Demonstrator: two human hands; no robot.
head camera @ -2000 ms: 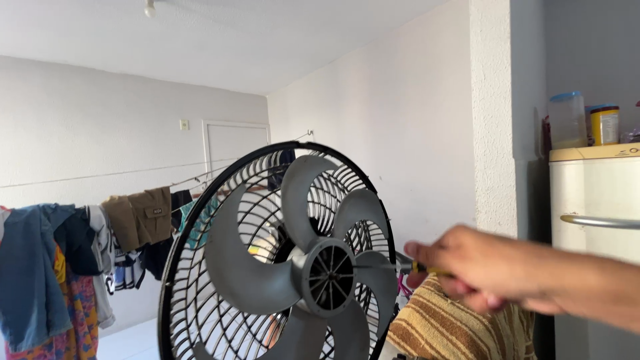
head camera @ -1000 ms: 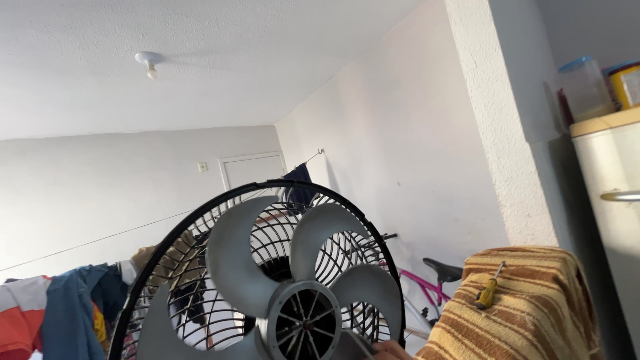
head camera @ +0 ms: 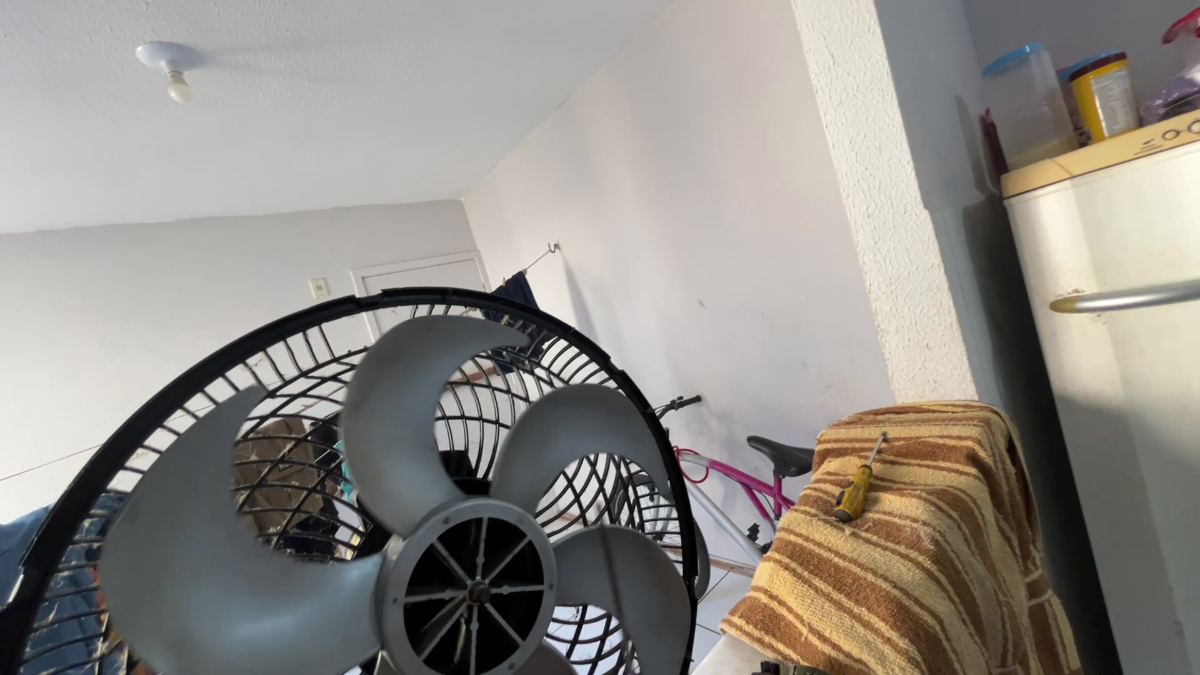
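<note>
A fan with grey plastic blades [head camera: 412, 412] and a round hub [head camera: 478, 592] fills the lower left and middle of the head view. Behind the blades is its black rear grille [head camera: 370, 305], with no front grille over them. A screwdriver with a yellow handle [head camera: 853, 495] lies on a brown and cream striped towel [head camera: 900, 562] to the right of the fan, its shaft pointing up. Neither my left hand nor my right hand can be seen.
A white refrigerator [head camera: 1116, 403] with containers on top stands at the right, beside a textured wall edge [head camera: 872, 206]. Behind the fan are a pink bicycle [head camera: 741, 483] and clothes hanging on a line. A dark object shows at the bottom edge [head camera: 787, 667].
Two seconds ago a hand held the screwdriver at the fan hub; one second ago it lay on the towel. Fingers then visible below the hub have left the view. The view has tilted up.
</note>
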